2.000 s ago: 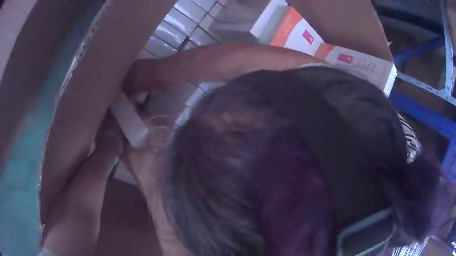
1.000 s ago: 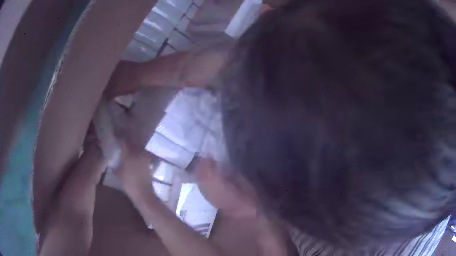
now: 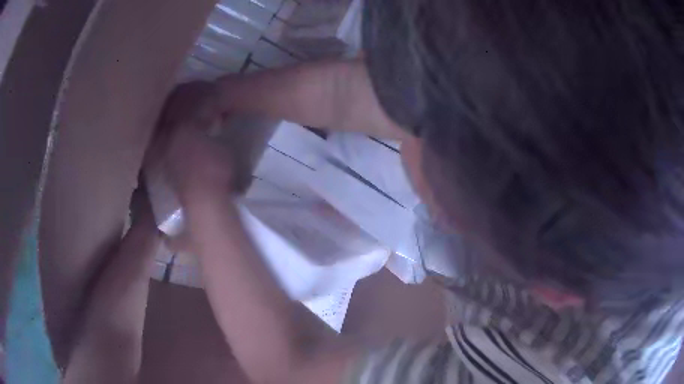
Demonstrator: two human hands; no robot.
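My left hand (image 3: 148,221) reaches down from the lower left along the carton wall. It is blurred and mostly hidden beside a white box (image 3: 169,220); I cannot tell whether it grips it. Another person's hand (image 3: 202,161) lies over that box. My right hand cannot be seen. The large brown carton (image 3: 105,135) holds slim white boxes (image 3: 236,34) in tight rows at the top. More white boxes (image 3: 300,161) lie in the middle, and a white box with fine dark print (image 3: 330,307) lies tilted below them.
Another person's head (image 3: 525,135) and striped shirt (image 3: 487,330) cover the right side. That person's other arm (image 3: 307,94) crosses the carton from the right. Green floor (image 3: 26,315) shows outside the carton at the left edge.
The other person's head has moved right, showing more white boxes. Their lower hand has moved up over the box by the wall. The orange-marked boxes at the top right are no longer visible.
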